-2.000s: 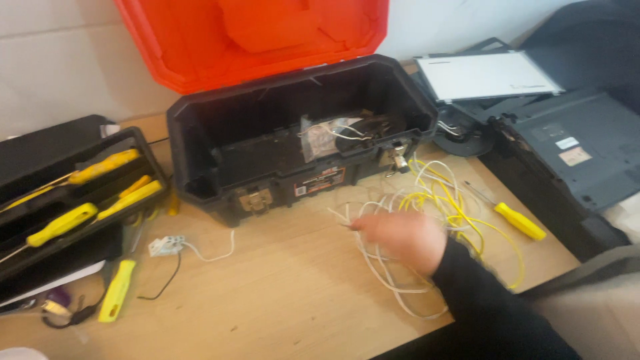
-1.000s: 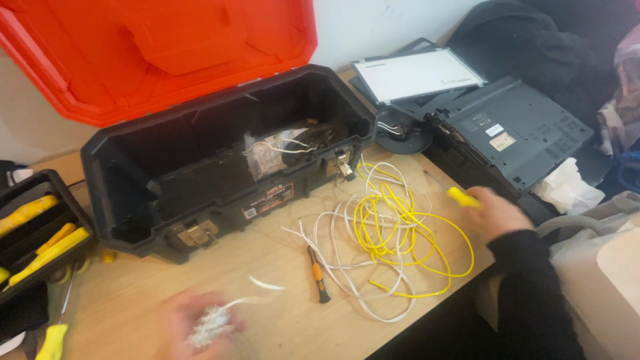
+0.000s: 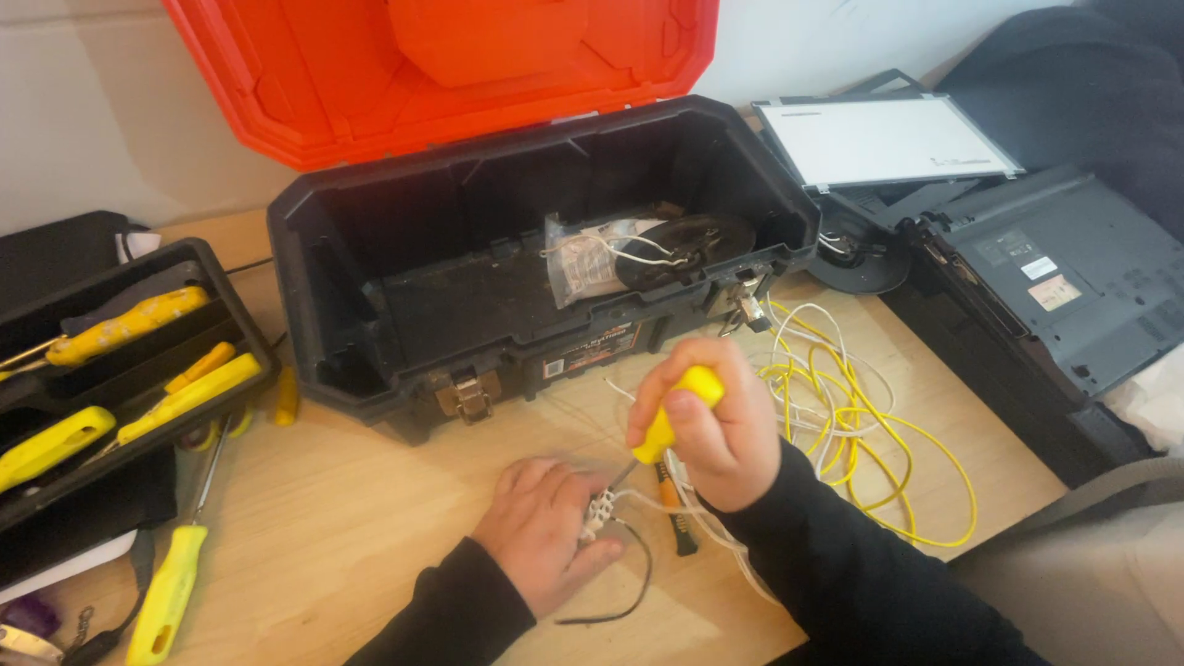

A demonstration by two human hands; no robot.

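My left hand (image 3: 546,532) holds a white terminal block (image 3: 598,515) down on the wooden table, fingers around its side. A white wire and a short black wire (image 3: 645,578) run out of the block. In my right hand (image 3: 717,430) is a screwdriver with a yellow handle (image 3: 683,412); its shaft slants down to the block, and my left fingers partly hide the tip. A smaller orange and black screwdriver (image 3: 678,513) lies beneath the white wires, just right of the block. Yellow and white wires (image 3: 851,416) lie in loose loops right of my right hand.
A black toolbox (image 3: 370,388) with its red lid (image 3: 462,83) raised stands behind my hands. A black tray (image 3: 242,324) of yellow-handled tools is at left, near another yellow screwdriver (image 3: 168,592). On the right are an upturned laptop (image 3: 1064,268) and a display panel (image 3: 888,139).
My right hand has brought the yellow screwdriver from the right over to the terminal block. The block, in my left hand one second ago, lay on the table two seconds ago.
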